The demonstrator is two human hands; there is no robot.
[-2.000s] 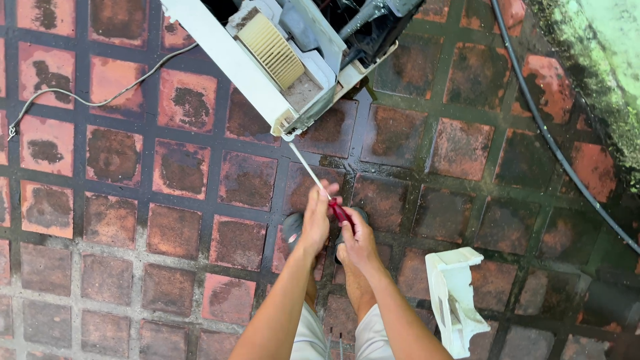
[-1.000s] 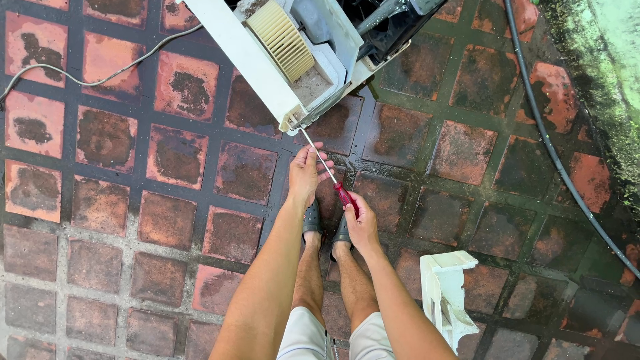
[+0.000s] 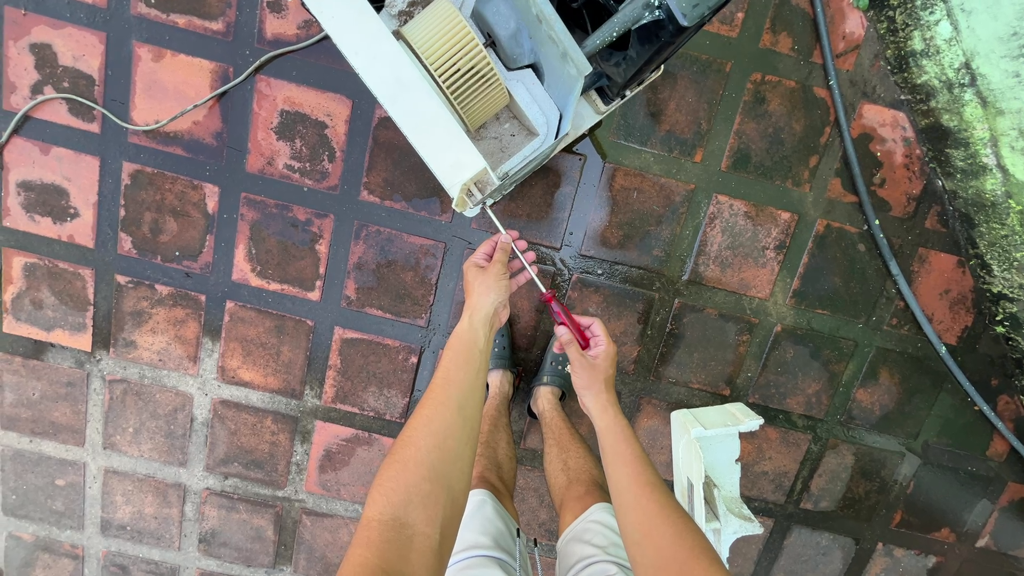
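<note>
A long screwdriver point(image 3: 566, 318) with a red handle is in my right hand point(image 3: 590, 356), gripped near the handle's end. My left hand point(image 3: 494, 278) pinches its metal shaft between thumb and fingertips, the other fingers spread. The tip meets the lower corner of a white-cased appliance point(image 3: 400, 100), which looks like an air conditioner unit; whether it sits on a screw is too small to tell. Inside the opened casing, a cream blower wheel point(image 3: 454, 64) shows beside grey housing parts.
A white plastic or foam piece point(image 3: 708, 472) lies on the tiles at lower right. A black hose point(image 3: 868, 204) runs down the right side by a mossy wall point(image 3: 960, 144). A thin grey cable point(image 3: 172, 120) crosses the upper left. The brick-tiled floor looks wet around my clogs point(image 3: 552, 368).
My left hand has moved from beside the red handle up to the screwdriver's shaft. My right hand stays on the handle. The tip remains at the casing corner.
</note>
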